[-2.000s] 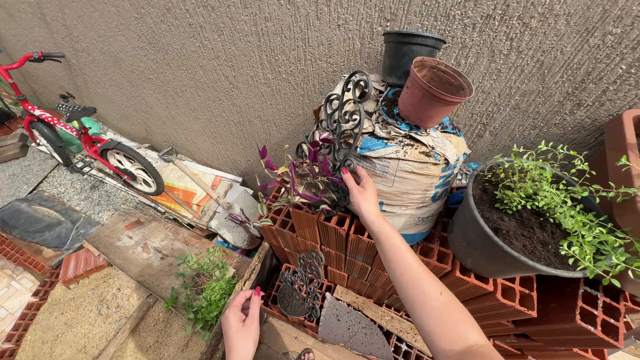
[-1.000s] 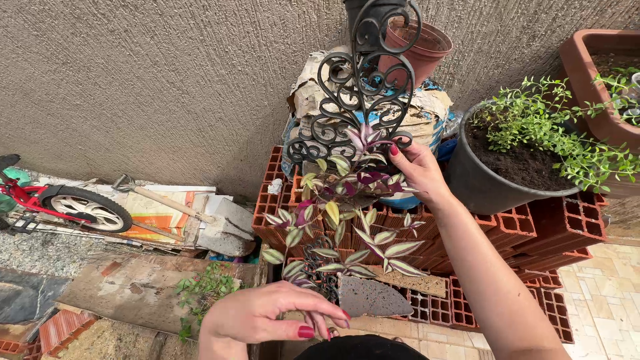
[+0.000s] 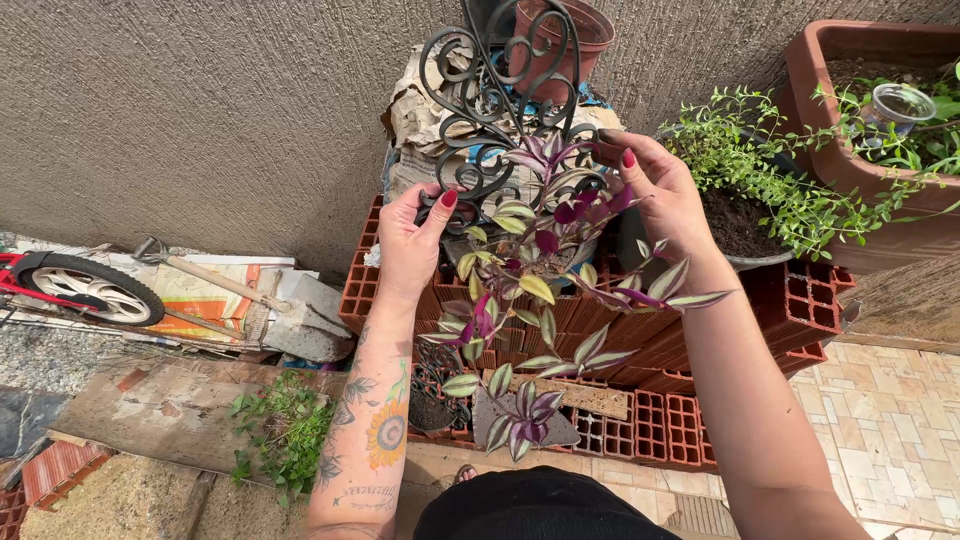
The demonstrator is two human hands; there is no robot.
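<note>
A black wrought-iron scroll plant holder (image 3: 517, 97) stands upright before me, with a trailing purple, green and silver-striped tradescantia (image 3: 536, 289) hanging from its lower part. My left hand (image 3: 412, 232) grips the scrollwork at its lower left between thumb and fingers. On the right side, my right hand (image 3: 656, 187) has its fingers at the edge of the scrollwork, beside the plant's upper stems; whether they close on the metal is hard to tell. Leaves hide most of the holder's base. Behind it are a crumpled paper sack (image 3: 427, 112) and a reddish plastic pot (image 3: 592, 37).
Stacked hollow clay bricks (image 3: 814, 300) lie beneath. At right are a dark pot of soil with a leafy green plant (image 3: 739, 225) and a brown rectangular planter (image 3: 832, 150). A shovel (image 3: 307, 322) and a red bicycle's wheel (image 3: 97, 289) lie left, along the textured wall (image 3: 225, 135).
My left hand has risen from low in front to the holder's left side. My right hand stays on the right side. The holder and plant stand upright nearer me than two seconds ago.
</note>
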